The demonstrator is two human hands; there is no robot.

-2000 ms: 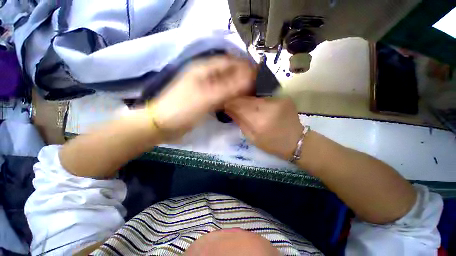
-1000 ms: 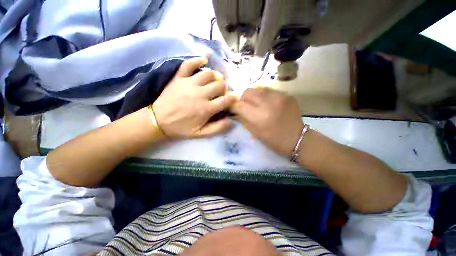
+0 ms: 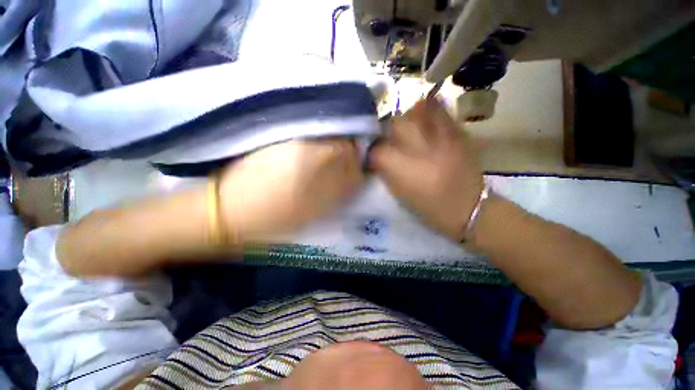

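Observation:
A pale blue-grey garment with dark navy panels (image 3: pixel 206 95) lies left of the needle. Its sleeve or leg runs to the right, with a dark end under the presser foot area. My left hand (image 3: pixel 293 183) is blurred and grips the near edge of this tube. My right hand (image 3: pixel 427 164) is blurred too, its fingers on the end of the tube just in front of the needle area (image 3: pixel 398 65). The two hands are close together. The fingertips and the edge between them are partly hidden. The sewing machine head (image 3: pixel 472 30) is above my right hand.
The white table (image 3: pixel 579 213) has a worn green front edge (image 3: pixel 366 264). A dark rectangular pad (image 3: pixel 602 118) lies right of the needle on the beige machine bed (image 3: pixel 526 129). More of the garment is bunched at the upper left. A tan board (image 3: pixel 40 199) shows at the left.
The tube now lies flatter and straighter, with its dark band stretched to the needle area. My right fingers have moved up towards the needle. My left hand has moved slightly down along the fabric.

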